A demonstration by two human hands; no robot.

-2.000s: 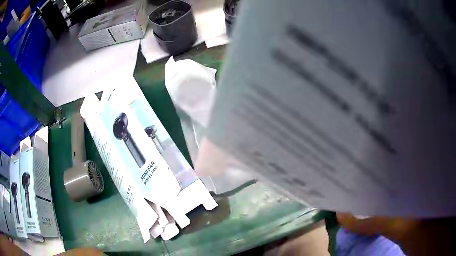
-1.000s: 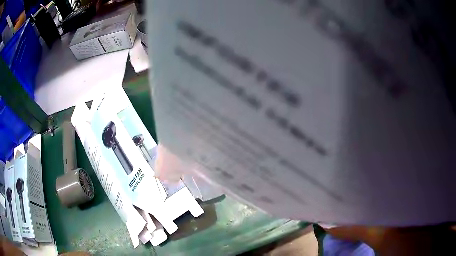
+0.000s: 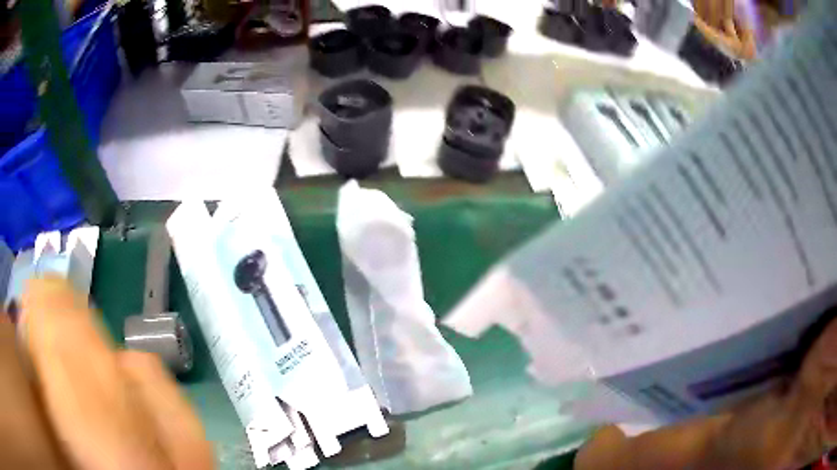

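Observation:
My right hand (image 3: 812,395), partly cut off at the right edge, grips a large printed carton (image 3: 679,229) held tilted close to the camera, with its white flaps pointing left. My left hand (image 3: 101,386) is blurred at the lower left, over part of the cartons there, with fingers apart and nothing seen in it. A pale blue mini fan carton (image 3: 284,321) lies on the green mat (image 3: 496,229), its near-end flaps open. A frosted bag (image 3: 395,303) lies to its right. A grey-beige handheld fan (image 3: 158,321) lies to its left.
Printed cartons (image 3: 78,252) stand at the left edge beside a blue bin (image 3: 55,174) and green post (image 3: 64,119). Stacked black cups (image 3: 356,128) and a closed carton (image 3: 240,95) sit on white sheets beyond the mat. More cartons (image 3: 624,128) lie at the far right.
The held carton has moved right and tilted, uncovering the bag, the mat and the black cups. My left hand has come up into view at the lower left. The camera view has shifted.

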